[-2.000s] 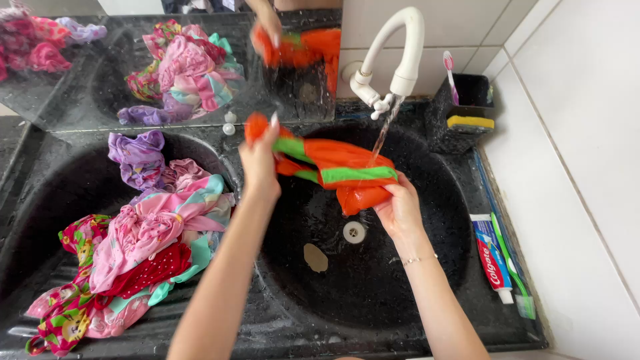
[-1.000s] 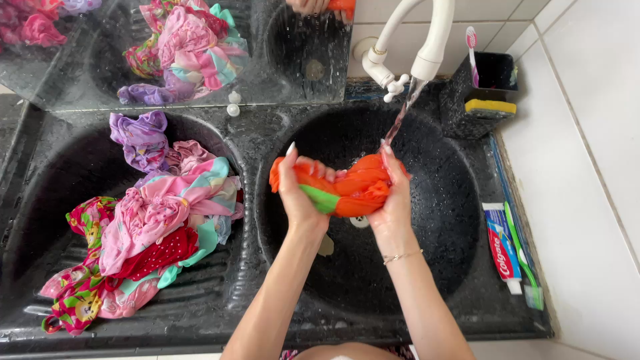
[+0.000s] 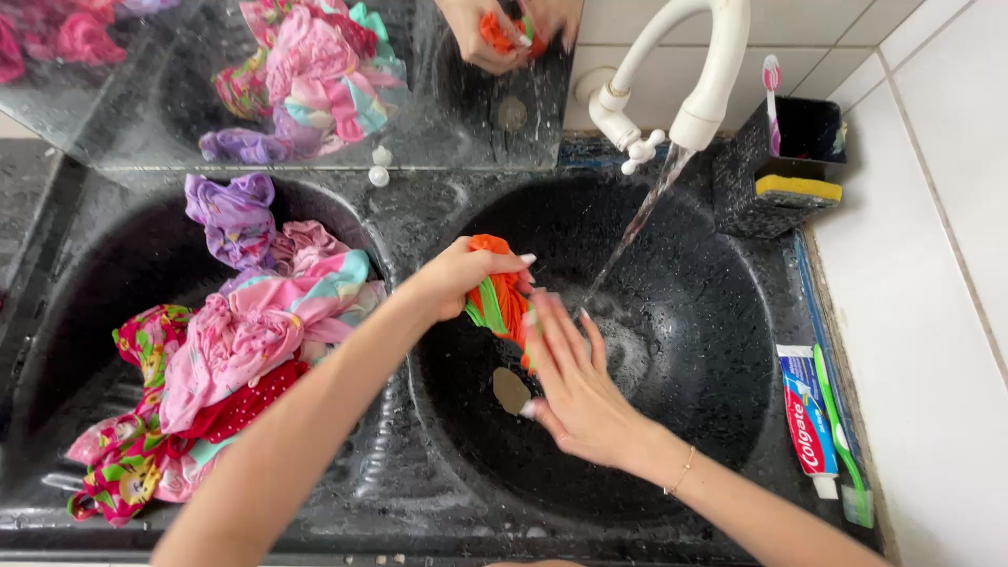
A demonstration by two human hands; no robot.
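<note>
My left hand point(image 3: 472, 279) grips a bunched orange and green cloth point(image 3: 504, 303) over the left part of the round black basin point(image 3: 709, 331). The fingers of my right hand point(image 3: 579, 386) are extended and rest against the cloth's lower right side; the palm is hidden. Water runs from the white faucet point(image 3: 713, 87) into the basin, just right of my hands, and not onto the cloth. In the left basin point(image 3: 94, 268) lies a heap of crumpled clothes point(image 3: 236, 346), pink, red, aqua and patterned, with a purple garment point(image 3: 232, 216) at its top.
A black holder point(image 3: 744, 185) with a pink and white toothbrush point(image 3: 772, 94) and a yellow sponge point(image 3: 798, 187) stands behind the basin at right. A toothpaste tube point(image 3: 807, 417) and a green toothbrush point(image 3: 841, 429) lie by the tiled wall. A mirror point(image 3: 472, 134) rises behind the counter.
One second ago both hands held the balled cloth near the water stream. Now the right hand's fingers are straightened against it, and the cloth and hands are left of the stream.
</note>
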